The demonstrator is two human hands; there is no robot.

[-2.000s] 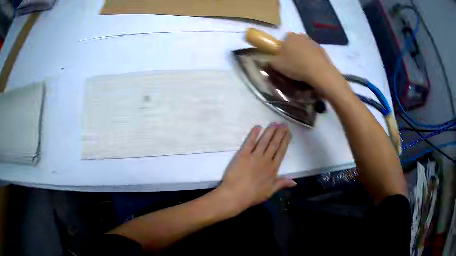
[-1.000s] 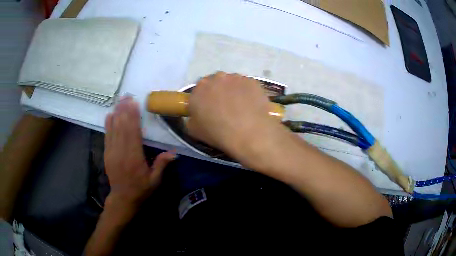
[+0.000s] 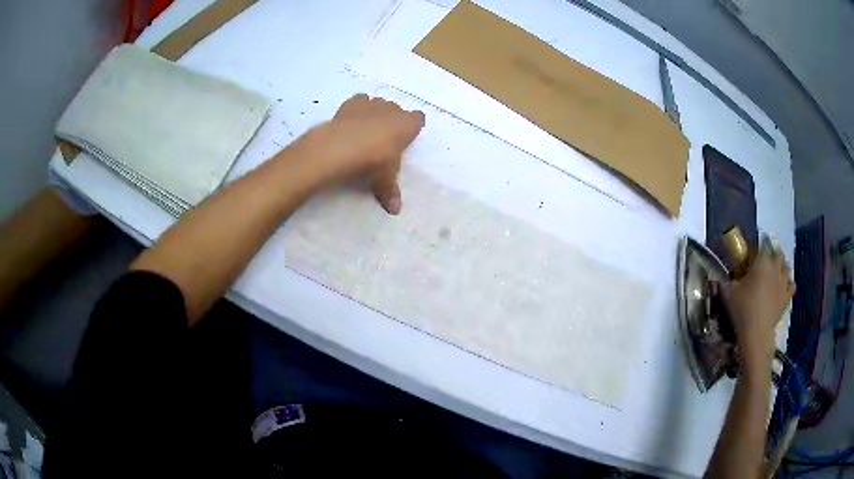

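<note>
A long off-white fabric panel point(image 3: 487, 290) lies flat on the white table point(image 3: 309, 323). My left hand point(image 3: 375, 140) is over the panel's upper left end, thumb pointing down onto it, fingers bent; it holds nothing that I can see. My right hand point(image 3: 760, 285) is around the handle of the steam iron point(image 3: 704, 304) at the table's right side. The iron stands right of the panel, apart from it, below the dark iron rest. The hand hides part of the iron.
The tan card template point(image 3: 562, 89) lies beyond the panel. The dark iron rest point(image 3: 730, 198) is at the right. A stack of off-white panels point(image 3: 164, 122) sits at the left edge, near a brown strip point(image 3: 201, 28). Another person's arm point(image 3: 42, 229) shows at the left.
The iron has moved with my right hand from the near left edge to the far right, uncovering the panel. My left hand has moved from the near edge onto the panel's upper left end.
</note>
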